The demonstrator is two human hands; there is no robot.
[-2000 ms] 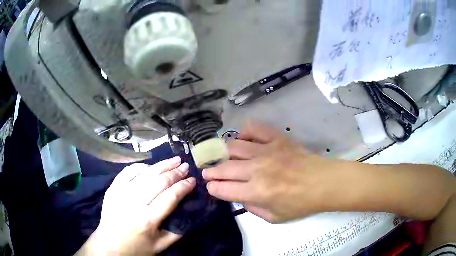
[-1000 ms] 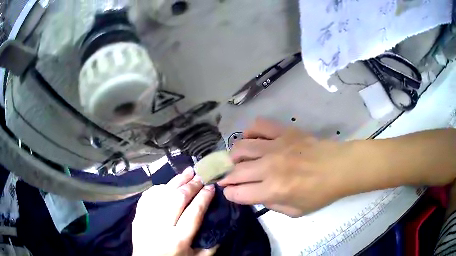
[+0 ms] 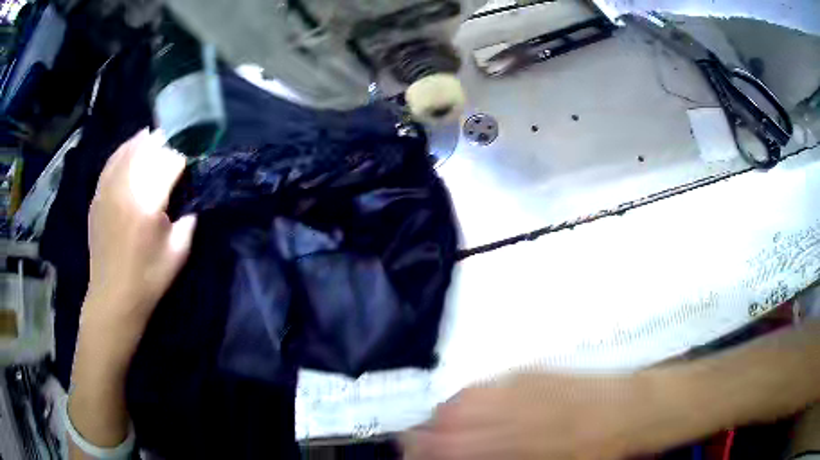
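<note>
The dark garment [image 3: 351, 296] lies heaped left of and below the needle area, with shiny folds, over the bed and the white table. My left hand [image 3: 135, 216] is at its left part, with cloth between thumb and fingers; the fingertips are partly hidden. My right hand [image 3: 503, 418] is blurred at the bottom, right of the garment and away from the needle; its fingers are unclear. The cream tension knob [image 3: 435, 97] with its dark spring is above the garment's upper right corner. The presser foot is not clearly visible.
Black thread snips [image 3: 548, 43] lie on the grey machine bed. Black-handled shears [image 3: 751, 112] lie at the right beside a white block [image 3: 712, 135]. The green and white thread cone [image 3: 189, 108] stands near my left fingers. A printed scale [image 3: 665, 314] marks the white table.
Both hands have left the needle area: my left hand moved left along the garment, my right hand moved down towards the front. The garment is spread more openly. The view has shifted, the machine head now higher.
</note>
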